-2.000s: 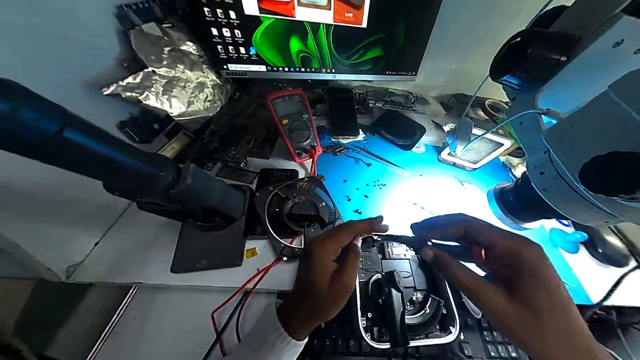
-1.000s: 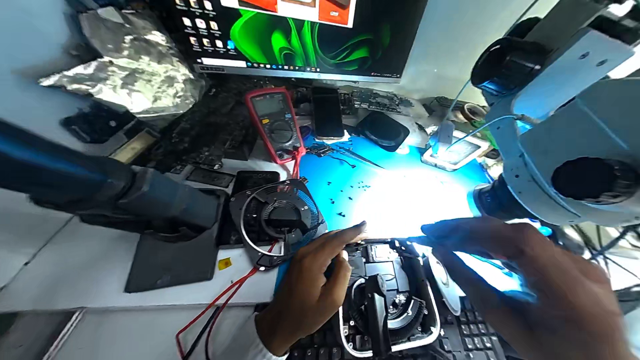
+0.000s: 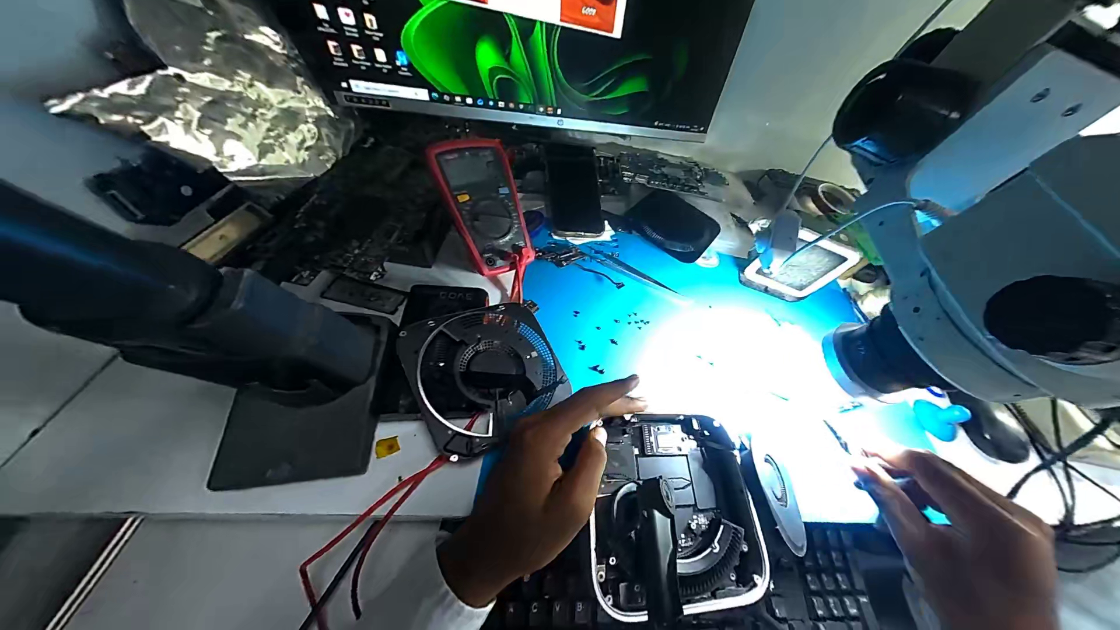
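An opened square electronic device (image 3: 678,516), with a pale rim and dark inner parts, lies on a black keyboard. My left hand (image 3: 542,490) touches its upper left edge with the fingertips. A black screwdriver-like handle (image 3: 658,551) lies across the lower part of the device. Over the mat's right part, my right hand (image 3: 954,525) pinches a thin tool (image 3: 837,436), perhaps tweezers; glare blurs it. A round grey cover (image 3: 777,494) leans by the device's right side. To the left of my left hand sits a black fan assembly (image 3: 481,376).
Small screws (image 3: 612,331) lie on the blue mat (image 3: 560,297). A red multimeter (image 3: 481,206), a phone (image 3: 573,188) and tweezers (image 3: 639,269) are farther back. A microscope (image 3: 884,350) overhangs the right side. A dark arm (image 3: 175,306) crosses the left; a computer mouse (image 3: 997,433) is at right.
My right hand has moved away from the device's top edge to the right and now holds a thin tool. My left hand stays at the device's upper left edge.
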